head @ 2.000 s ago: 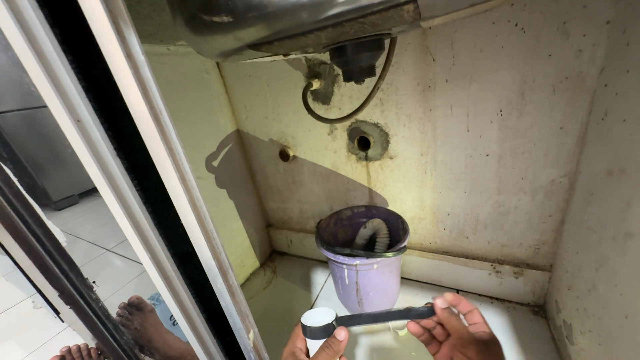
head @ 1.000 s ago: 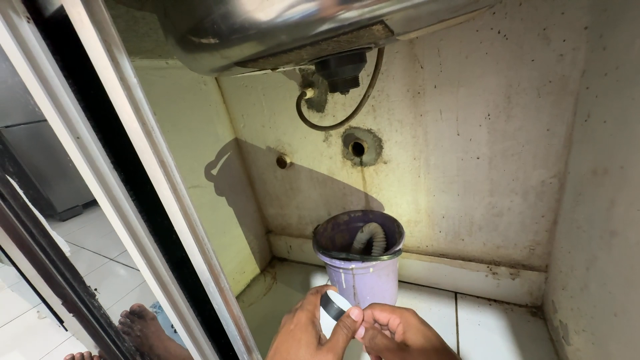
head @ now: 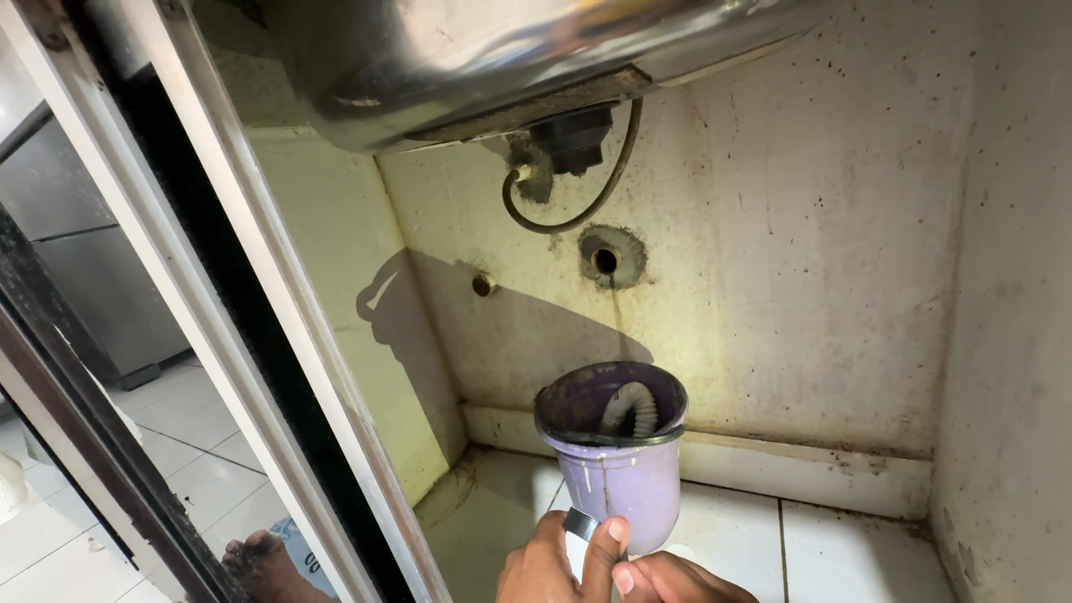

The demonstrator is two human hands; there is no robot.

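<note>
At the bottom centre, my left hand (head: 553, 557) pinches a white cylindrical piece (head: 576, 548) with black tape (head: 582, 524) around its end. Close against it on the right, my right hand (head: 674, 578) has its fingertips at the tape by my left thumb; what lies between them is mostly hidden. Just behind the hands stands a purple plastic bucket (head: 624, 477) with a black handle at its rim, and a corrugated drain hose (head: 634, 410) curves inside it.
Overhead is a metal sink basin (head: 536, 50) with a black drain fitting (head: 574, 138) and a thin looped hose (head: 615, 180). The back wall has a round pipe opening (head: 605, 260) and a smaller pipe stub (head: 483, 285). Aluminium door frames (head: 276, 251) run along the left, beside a bare foot (head: 272, 569).
Two seconds ago a black strip stretched between my hands; my right hand has since come in beside my left, and the strip is no longer stretched out.
</note>
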